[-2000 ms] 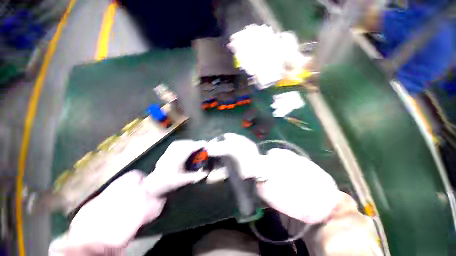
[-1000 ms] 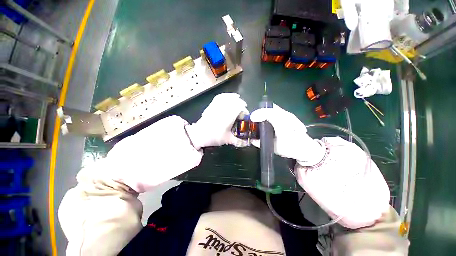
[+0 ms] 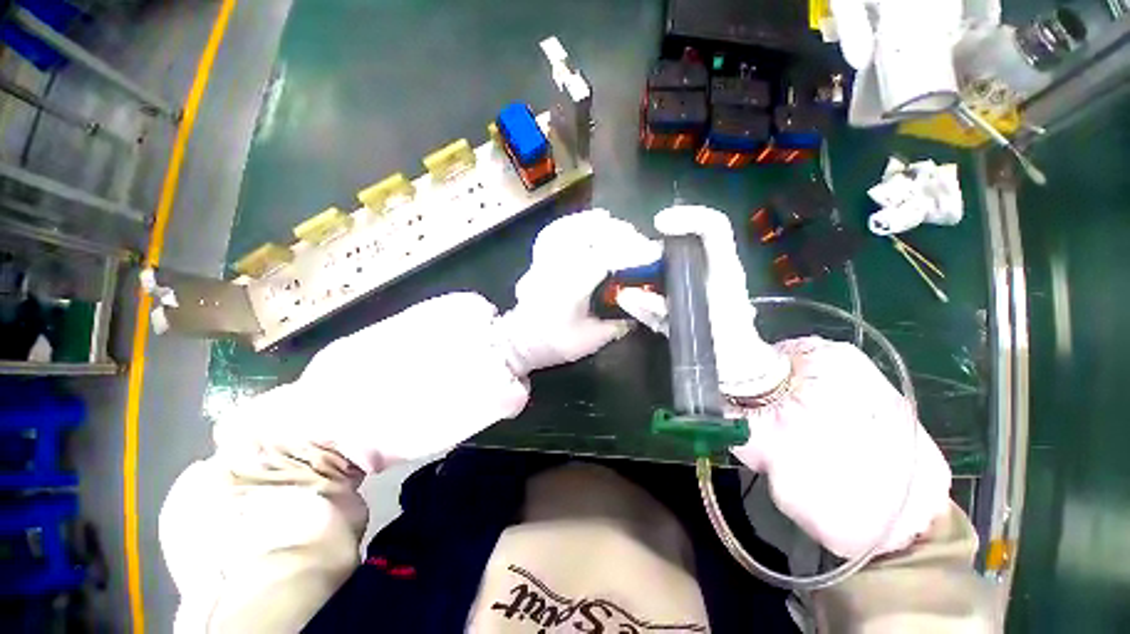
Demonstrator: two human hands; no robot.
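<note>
My left hand [image 3: 573, 285], in a white glove, holds a transformer [image 3: 632, 287] with orange winding and a blue part, mostly covered by the fingers. My right hand [image 3: 725, 291], also gloved, holds the dark grey glue syringe [image 3: 689, 334] upright in view, close beside the transformer. The syringe's green cap [image 3: 700, 430] points toward my body, with a clear hose leading from it. The needle tip is barely visible beyond the fingers. One blue-topped transformer [image 3: 524, 139] stands at the right end of the metal fixture [image 3: 409, 254].
Yellow-green blocks [image 3: 387, 192] line the fixture. Several black-topped transformers [image 3: 737, 118] stand by a black box [image 3: 731, 22]. Two loose black-and-orange parts [image 3: 799, 235] lie near a crumpled white cloth [image 3: 917, 196] and thin sticks [image 3: 921, 269]. The clear hose [image 3: 793, 577] loops at right.
Since the one-second-old frame, the syringe has tilted and its green cap has shifted right and away from my body. The transformer has turned in my left hand, showing blue.
</note>
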